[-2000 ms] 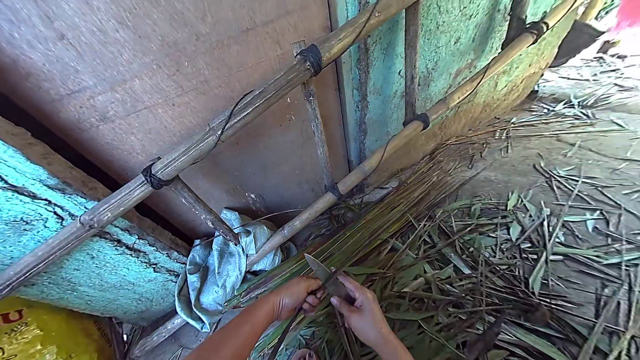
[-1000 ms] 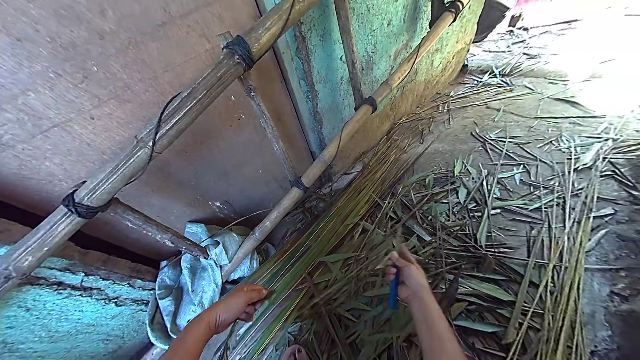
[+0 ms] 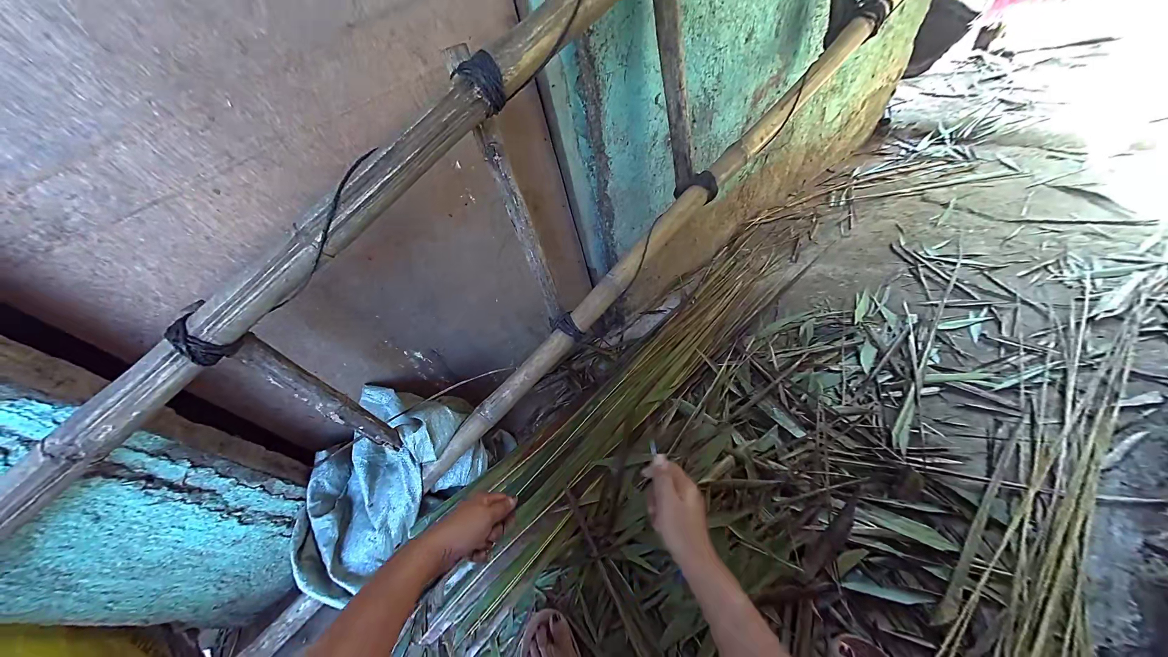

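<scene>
Over the near end of a long bundle of green leaf strips is my left hand, its fingers curled; whether it grips a strip cannot be told. My right hand is closed around a knife, of which only a small bit of blade shows above the fingers. It is just right of the bundle, above a heap of cut leaves and trimmings. The handle is hidden by the hand.
A lashed bamboo rail frame leans across the left and middle. A pale woven sack lies at its foot. A turquoise wall stands at left. Another bundle of thin strips lies at right. Feet are at the bottom edge.
Two seconds ago both hands were together at the knife; one second ago they were apart, as they are now. The blue handle seen one second ago is now hidden.
</scene>
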